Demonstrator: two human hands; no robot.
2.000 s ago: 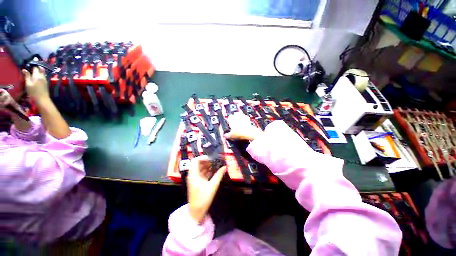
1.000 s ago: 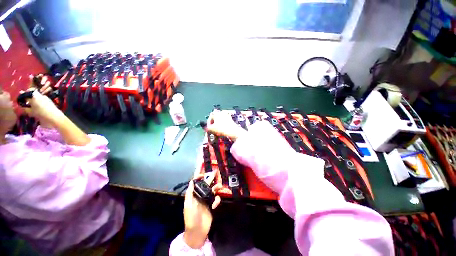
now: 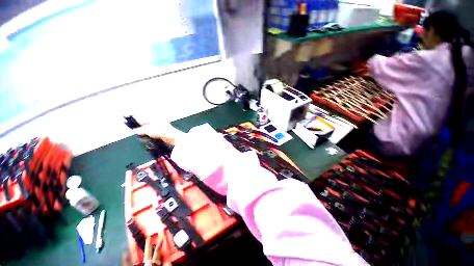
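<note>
The red-orange compartment tray (image 3: 210,224) lies below and in front of me, with several bare cells. Black smartwatches lie across it, such as one with a square silver-grey case (image 3: 170,204). My right hand (image 3: 158,132) is above the tray's back edge, closed around black watches whose straps stick out on both sides; how many I cannot tell. My right sleeve covers part of the tray. My left hand (image 3: 150,252) is blurred and cut off at the bottom edge, over the tray's front left; what it holds is hidden.
Left are stacked trays (image 3: 50,174) of watches, a white bottle (image 3: 81,199), a pale wipe (image 3: 86,229) and pen-like tools (image 3: 100,231). Back right are a white machine (image 3: 280,108) and a small open box (image 3: 312,134). A filled tray (image 3: 364,195) is lower right. A person (image 3: 423,98) sits beyond.
The view has swung right. My right hand has risen from the tray towards the back with black watches in it. My left hand has dropped to the bottom edge; its dark-screened watch no longer shows.
</note>
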